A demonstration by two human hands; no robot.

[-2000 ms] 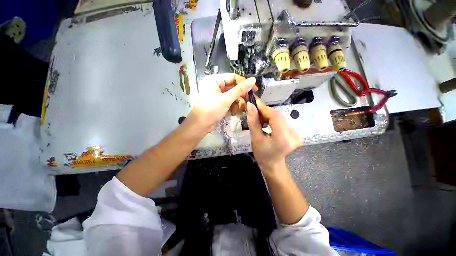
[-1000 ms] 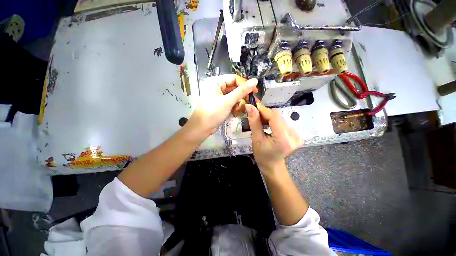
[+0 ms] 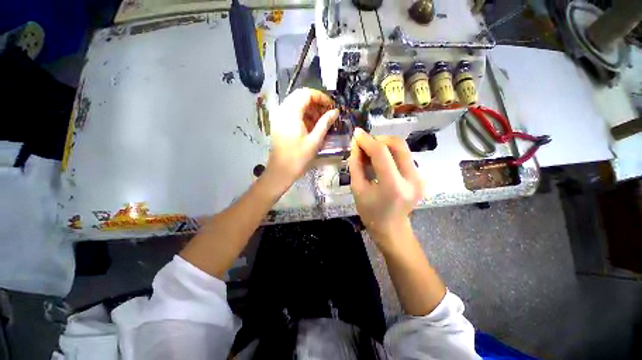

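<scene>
The overlock machine point(image 3: 422, 28) stands at the upper right of the table, with a row of cream-yellow tension dials point(image 3: 419, 88) on its front. My left hand point(image 3: 301, 133) is at the dark needle area point(image 3: 352, 91), thumb and fingers bent close together; whether they hold anything cannot be told. My right hand point(image 3: 386, 172) is just right of it, in front of the machine, with thumb and fingertips pinched together. Anything between these fingertips is too small to tell. No thread can be made out clearly between the hands.
The black machine lamp point(image 3: 246, 53) hangs left of the needle area. Red-handled pliers point(image 3: 517, 137) and scissors with a grey-green loop point(image 3: 477, 133) lie right of the dials, behind the small tool recess point(image 3: 491, 175). White fabric point(image 3: 35, 225) is at the far left.
My hands have moved apart; the right fingertips no longer meet the left. The small dark piece seen between them earlier no longer shows there. My left hand is slightly further up and left.
</scene>
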